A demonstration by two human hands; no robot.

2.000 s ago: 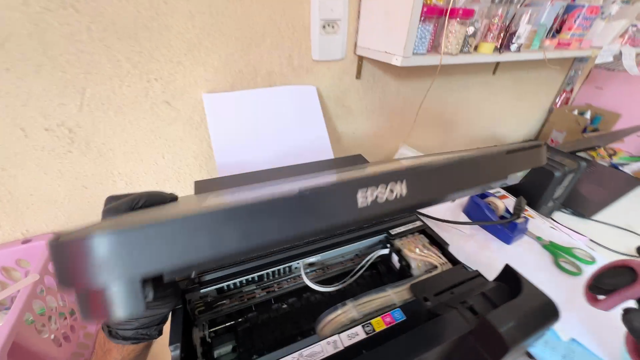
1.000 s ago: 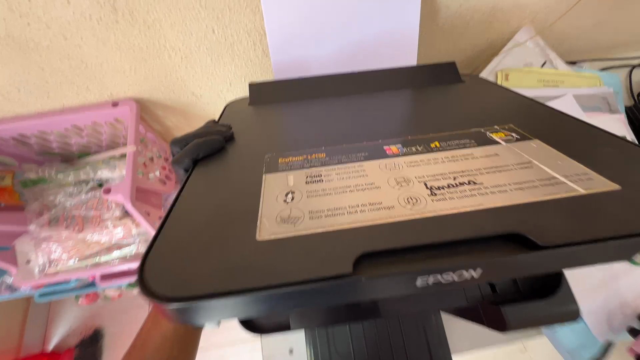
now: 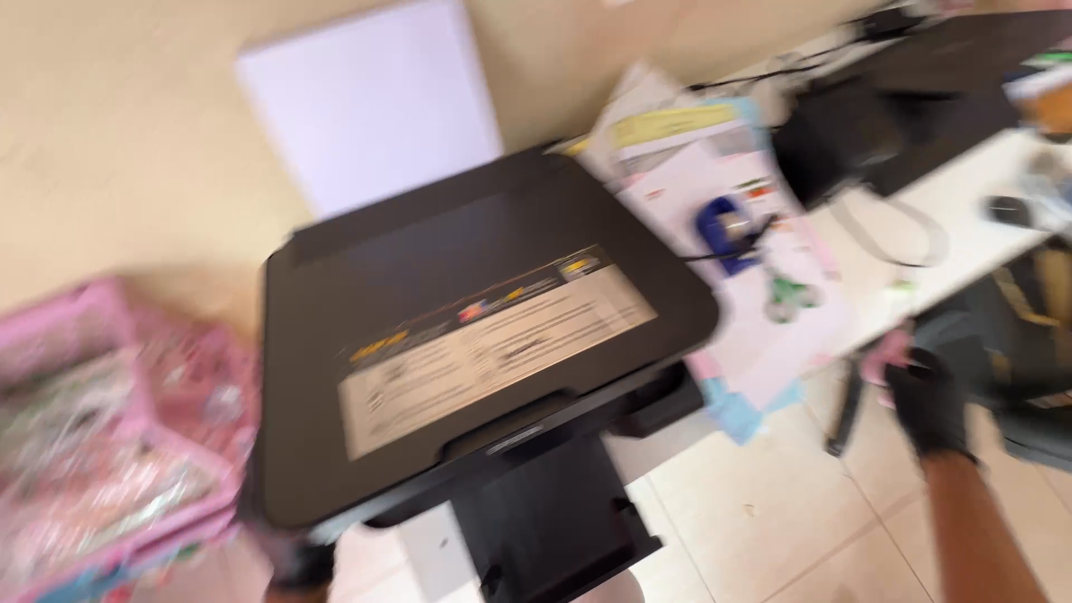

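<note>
A black Epson printer [image 3: 494, 310] with a label sheet on its lid fills the middle of the head view, its output tray [image 3: 553, 519] extended toward me. My left hand [image 3: 301, 563], in a black glove, is at the printer's lower left corner, partly hidden beneath it; its fingers do not show. At the right, my black-gloved right hand [image 3: 928, 402] is closed around a tool with pink handles [image 3: 889, 360] and a dark end, blurred, held over the floor beside the desk. White paper [image 3: 377, 100] stands upright behind the printer.
A pink plastic basket [image 3: 126, 335] of bagged items stands to the left. Right of the printer lie papers [image 3: 695, 180], a blue tape dispenser [image 3: 724, 234], green-handled scissors [image 3: 787, 297] and cables. A dark bag [image 3: 1030, 352] is at the far right.
The printer's raised top has come down, and its inside is now covered. My right hand has come into view with the pink-handled tool. My left hand is lower, at the front left corner.
</note>
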